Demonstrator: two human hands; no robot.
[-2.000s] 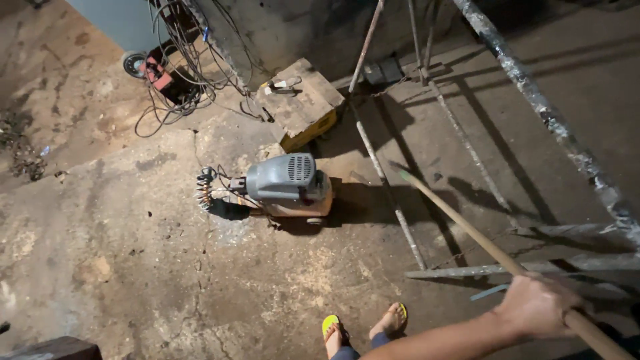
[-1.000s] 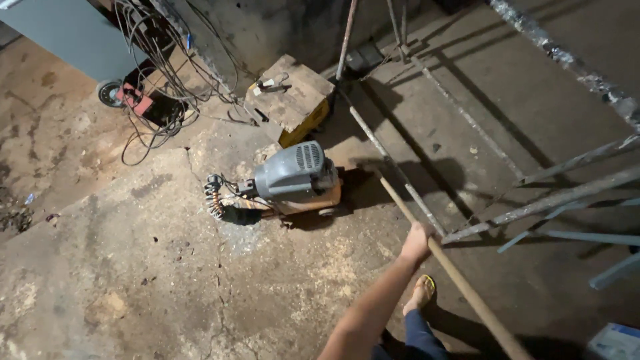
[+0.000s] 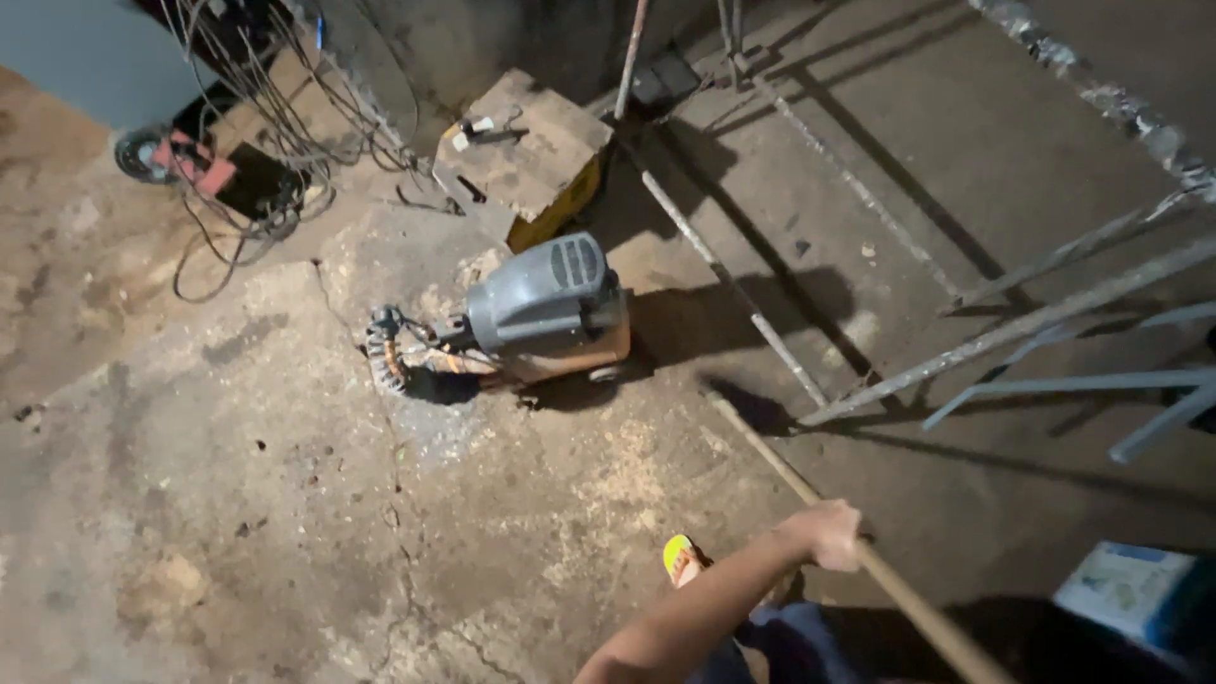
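Observation:
My left hand is closed around a long wooden pole, right of my sandalled foot. The pole slants from the lower right edge up and left; its far end is near the floor, beside a dark patch, and too blurred to tell what it carries. My right hand is out of view. Up and left of the pole's end, a small air compressor with a grey cover and orange body stands on the concrete floor, a coiled hose at its left end.
A worn wooden box with small items on top stands behind the compressor. Tangled cables lie by a red wheeled device. A paint-spattered metal frame spans the right. A white and blue container is at lower right.
The pole's far end has moved from beside the metal frame's lower bar to the floor nearer my feet. My left hand has stayed closed on the pole. The view has shifted.

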